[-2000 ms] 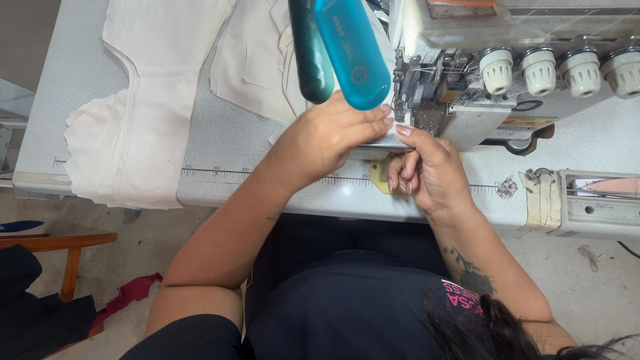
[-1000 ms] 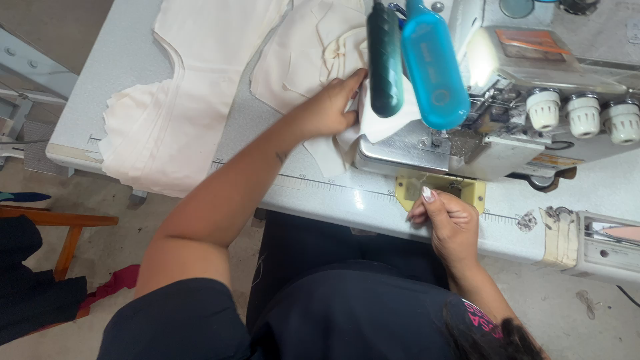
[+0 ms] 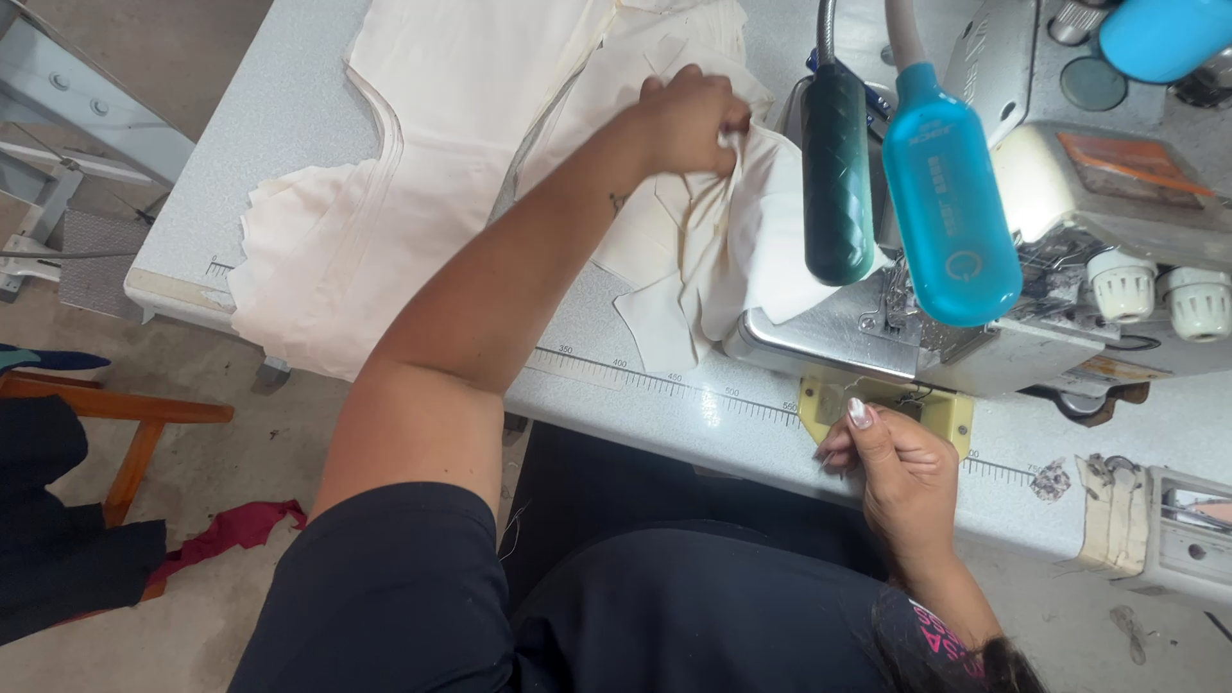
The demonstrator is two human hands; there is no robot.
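My left hand reaches over the worktable and grips a bunched piece of cream fabric to the left of the overlock sewing machine. Part of that fabric lies on the machine's metal bed plate. Below the bed plate, my right hand hovers in front of a yellow bracket at the table's front edge. Its fingers are curled with the thumb against them; whether something small is pinched there cannot be told. A stack of cut cream fabric pieces lies farther left, its lower end over the table edge.
A blue lamp head and a dark green one hang in front of the machine. A printed ruler runs along the table edge. At lower left is an orange wooden chair with dark cloth.
My left hand has left the machine's needle area, moving left, and is now on the bunched fabric. My right hand has drawn down from the machine toward the table edge. The view has shifted.
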